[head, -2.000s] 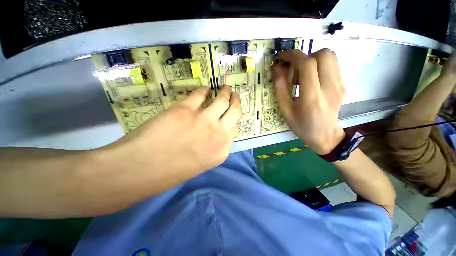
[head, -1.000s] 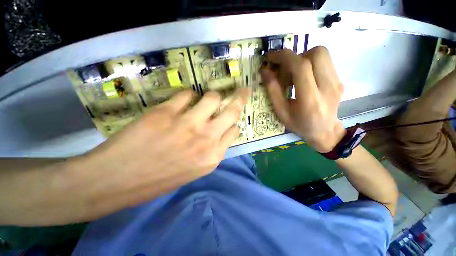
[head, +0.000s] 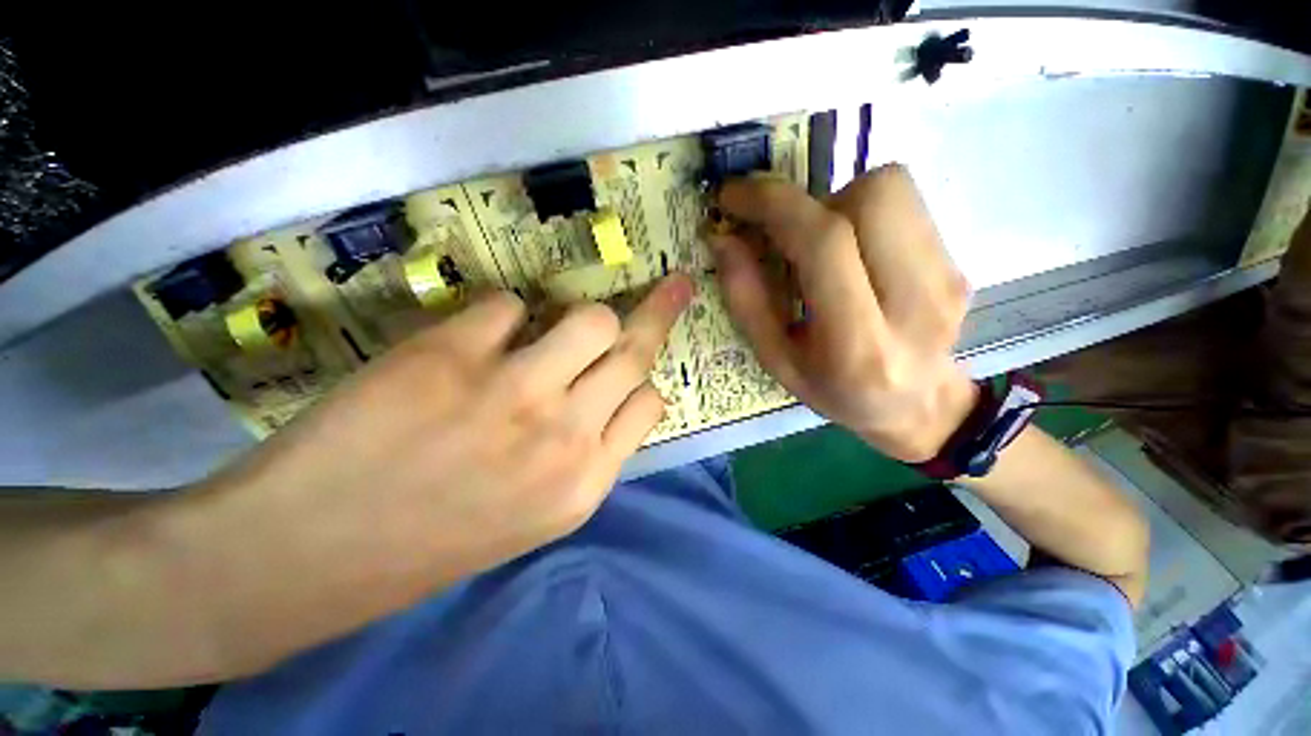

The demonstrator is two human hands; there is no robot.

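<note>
A cream-yellow circuit board panel point(head: 722, 331) of several joined narrow boards lies between pale metal rails. Black blocks point(head: 559, 189) stand along its far edge, with yellow blocks point(head: 613, 240) nearer me. My left hand point(head: 489, 410) lies palm down over the panel's middle, fingers apart, index fingertip on the board; no part shows in it. My right hand point(head: 723, 219) pinches a small dark and yellowish part at the rightmost board, just nearer me than its black block point(head: 738, 151). The fingers hide most of this part and whether its legs are in the board.
The far rail point(head: 633, 118) carries a small black knob point(head: 943, 56). Black bins point(head: 288, 86) lie beyond it, one with a silvery tangle point(head: 43, 158). Another board point(head: 1284, 194) is at far right. A red-banded wrist strap point(head: 992, 431) has a cord. A person's brown sleeve point(head: 1222, 403) is at right.
The panel and both hands have shifted left in view. My right hand stays pinched at the rightmost board. My left hand stays on the panel. The other person's forearm has left the right edge.
</note>
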